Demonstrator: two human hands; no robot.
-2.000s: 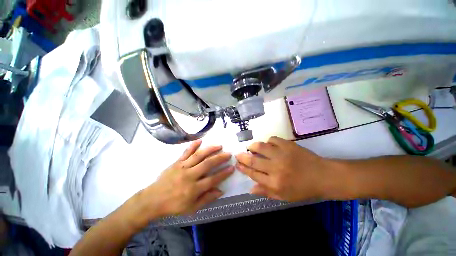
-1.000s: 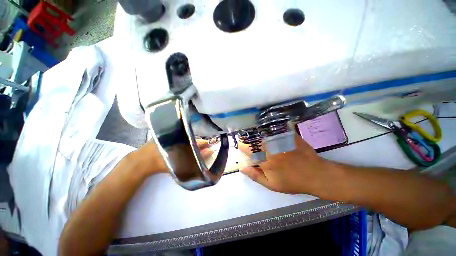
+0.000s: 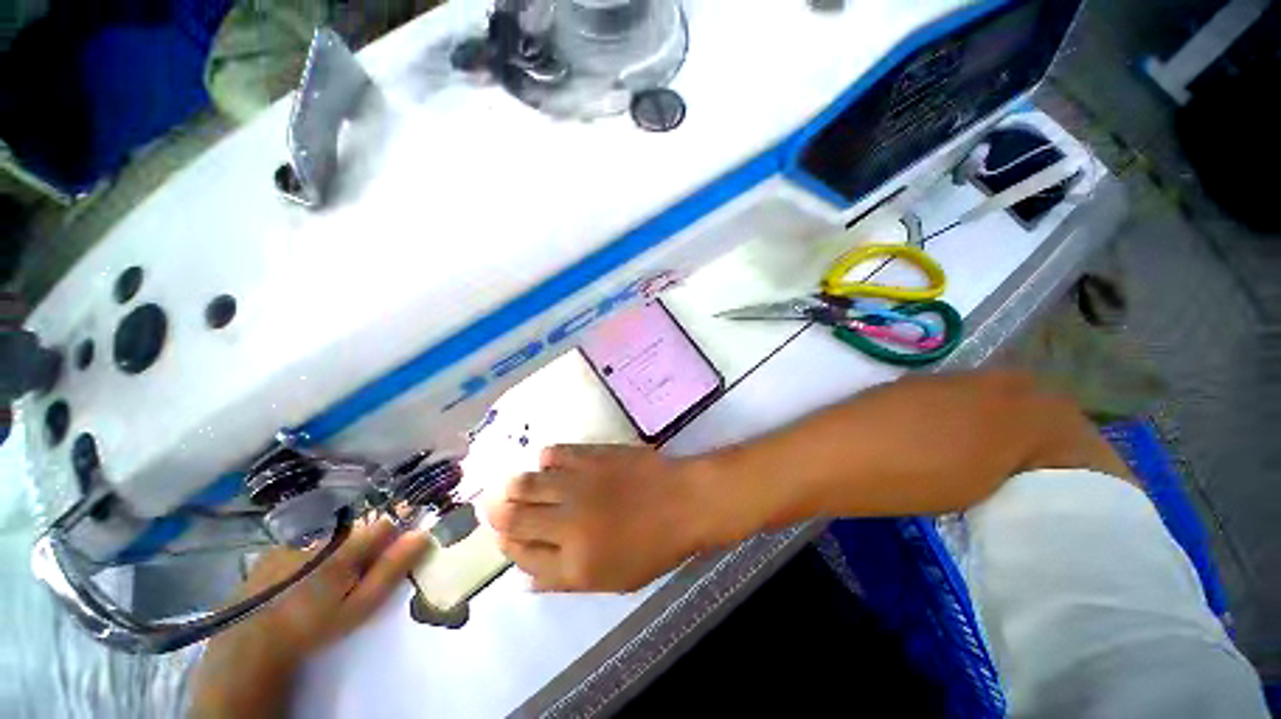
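The white sewing machine head crosses the view, with tension discs and a curved metal guard at its left end. My right hand lies beside the needle area, fingers bent over a pale bed plate. A dark opening shows at the plate's lower end. My left hand is blurred, left of the plate and partly behind the guard, with fingertips near the presser area. Whether either hand holds anything is unclear. I cannot make out cloth at the needle.
A lit pink phone lies below the machine arm. Scissors with yellow and green handles lie to its right. A black control panel is at the head's right end. Blue baskets are below the ribbed table edge.
The view has swung right, bringing the control panel into view. My left hand is now left of the bed plate, and the plate with its dark opening is exposed. My right hand stays near the needle.
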